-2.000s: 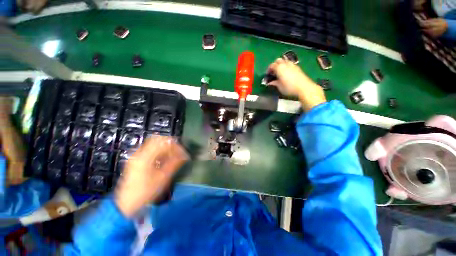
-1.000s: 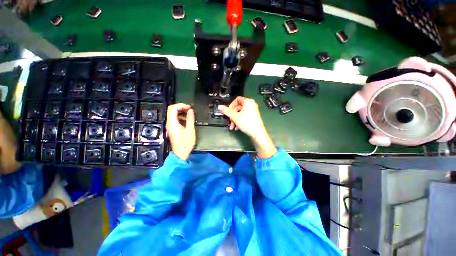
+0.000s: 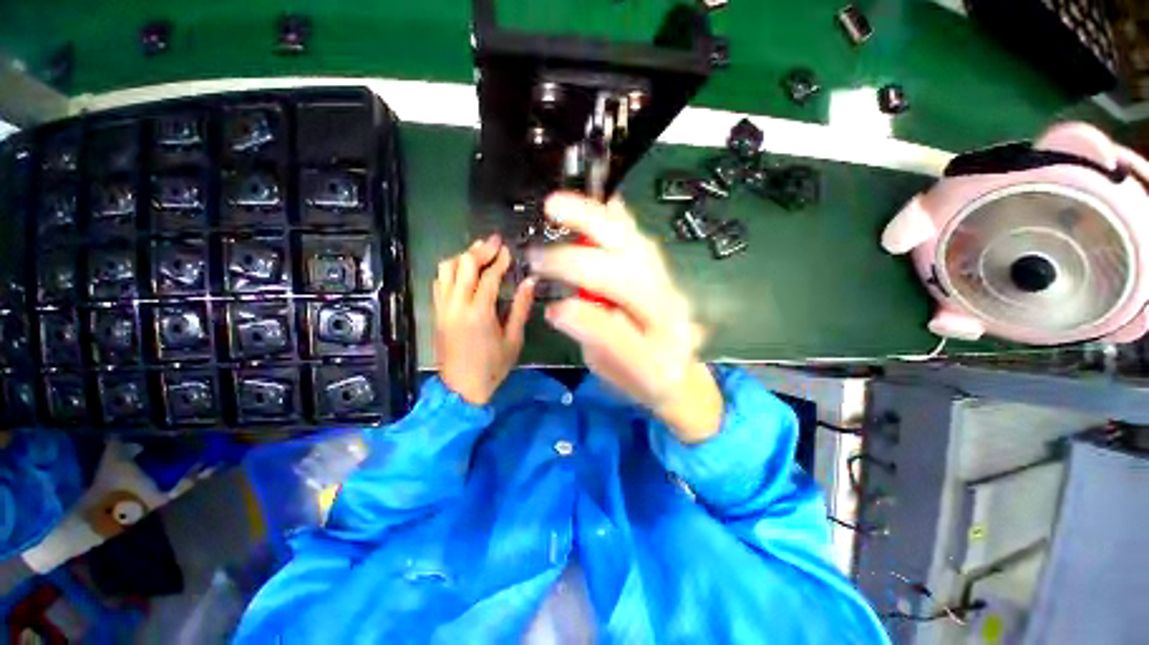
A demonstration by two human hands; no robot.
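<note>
The black toggle press [image 3: 573,95] stands in front of me, its silver linkage in the middle. Its red handle [image 3: 592,280] is swung down toward me and shows between the fingers of my right hand [image 3: 624,302], which is blurred and wrapped around it. My left hand [image 3: 476,315] is at the left front of the press base, with fingertips and thumb at the nest area. The nest and any unit in it are hidden by my hands, so I cannot tell whether my left fingers grip a part.
A black tray [image 3: 284,284] with square pockets holding black units lies at the left. Loose black units [image 3: 727,237] lie right of the press. A pink fan [image 3: 1033,268] stands at the right. More units [image 3: 799,85] lie on the green surface beyond the white strip.
The red handle has swung from upright down toward me. My right hand has gone from the nest onto the handle. My left hand has moved slightly right, closer to the nest.
</note>
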